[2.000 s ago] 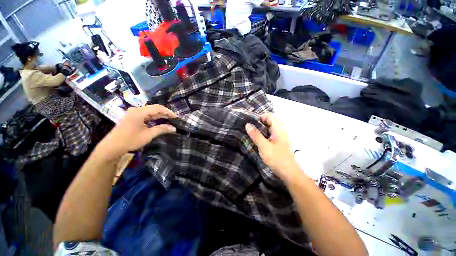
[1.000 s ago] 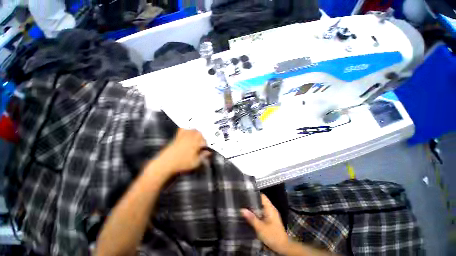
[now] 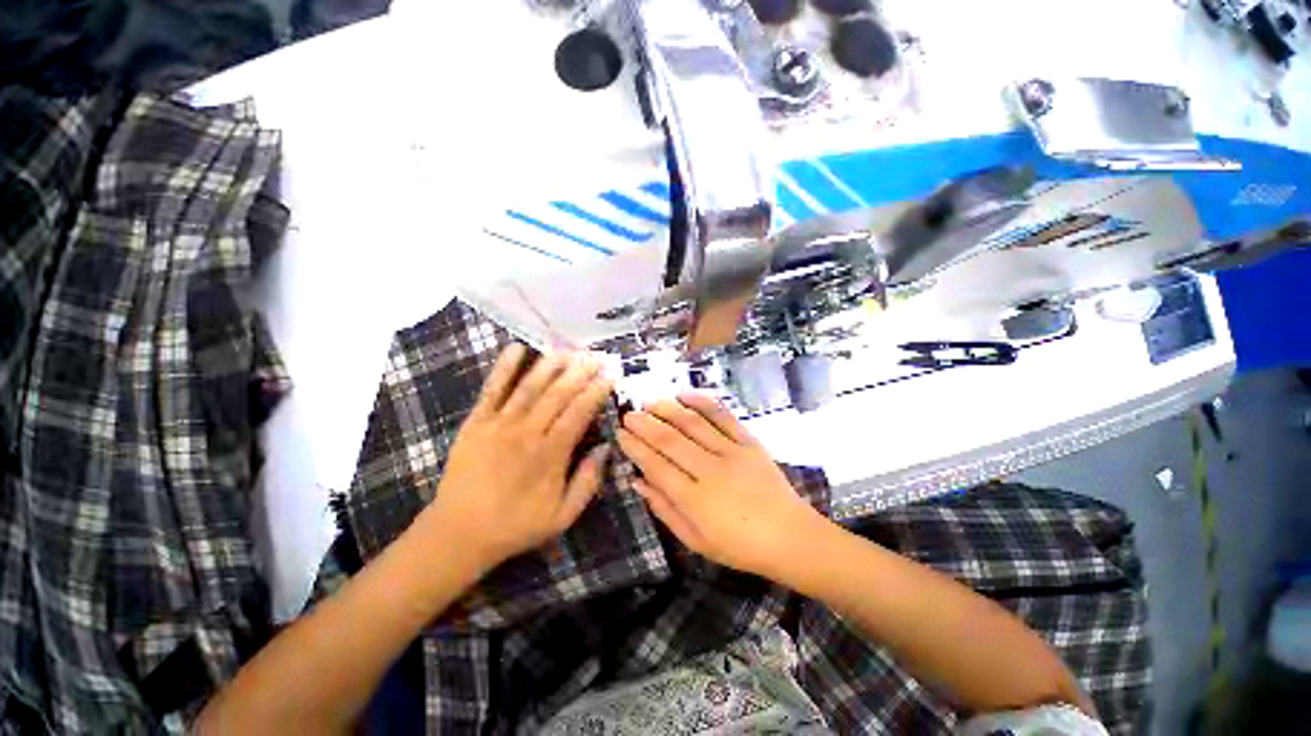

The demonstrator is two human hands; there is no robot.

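A dark plaid garment piece (image 3: 417, 417) lies on the white machine bed and drapes down over the lap. My left hand (image 3: 525, 453) lies flat on the cloth, fingertips just left of the needle area. My right hand (image 3: 719, 482) lies flat on the cloth just below the needle area, close beside the left. The white sewing machine (image 3: 575, 216) with blue stripes stands over the cloth edge. Its shiny curved metal bar (image 3: 726, 201) hides part of the needle area. Whether the fingers pinch the cloth cannot be seen.
A heap of plaid pieces (image 3: 144, 374) lies left of the machine. Black thread snips (image 3: 956, 352) lie on the bed to the right. Two grey cylinders (image 3: 784, 381) stand right of the needle area. More plaid cloth (image 3: 1028, 554) hangs at the lower right below the table edge (image 3: 1035, 417).
The view has moved closer over the machine. Both hands have come from the draped garment to the needle area, and the plaid edge now lies there.
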